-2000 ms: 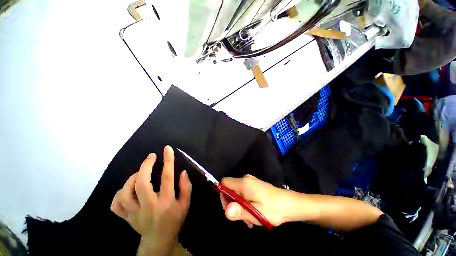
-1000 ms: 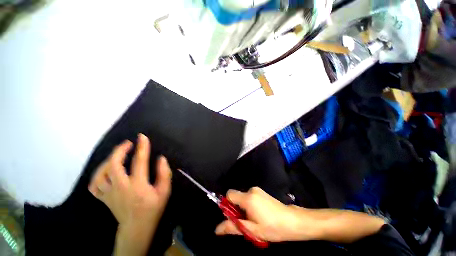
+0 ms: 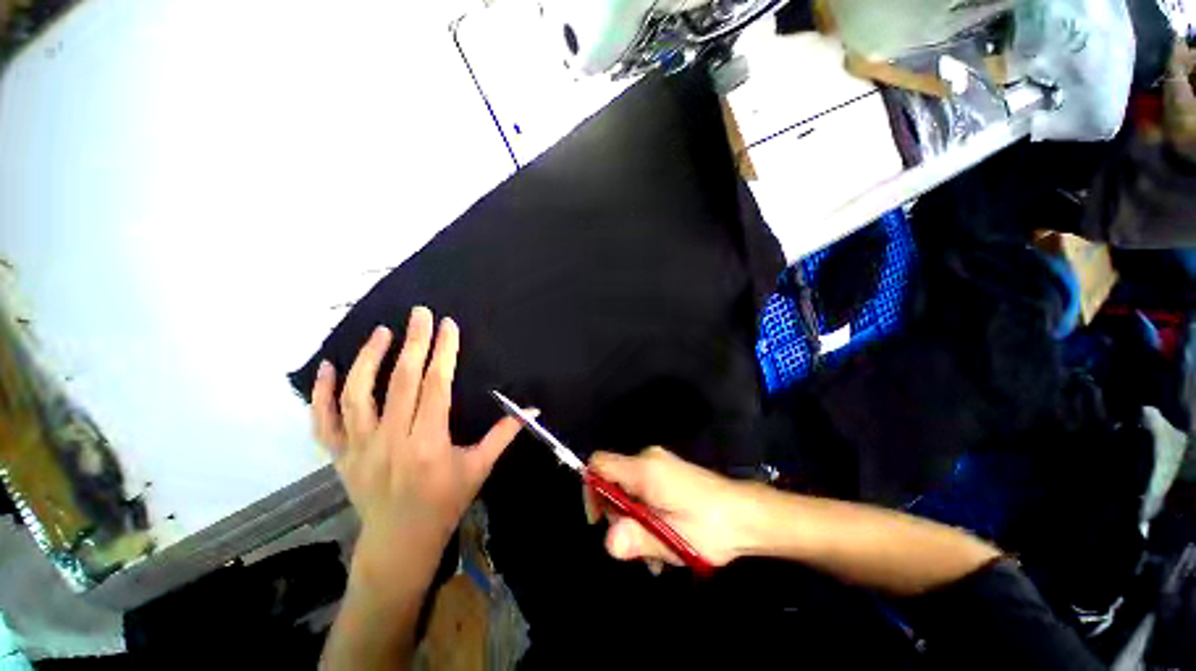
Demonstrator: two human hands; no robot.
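Note:
A black fabric panel (image 3: 603, 249) lies on the white machine table, its narrow top end reaching under the sewing machine head. Its lower part merges with dark cloth over my lap. My left hand (image 3: 400, 420) lies flat on the panel's left part with fingers spread, gripping nothing. My right hand (image 3: 669, 511) holds scissors (image 3: 636, 509) by their red handles. The silver blades look closed and point up and left over the panel, their tip just right of my left hand, near the thumb.
The white sewing machine head (image 3: 617, 29) is at the top. A tan strip (image 3: 905, 75) and a clear packet (image 3: 964, 112) lie by a translucent bag (image 3: 1069, 66). A blue mesh basket (image 3: 787, 344) and dark garment heaps are at right. The table's worn edge (image 3: 112, 544) shows lower left.
The panel now extends further up to the machine head, covering the bed. My left hand has flattened and spread on the cloth. The view has shifted, showing the table's lower left edge.

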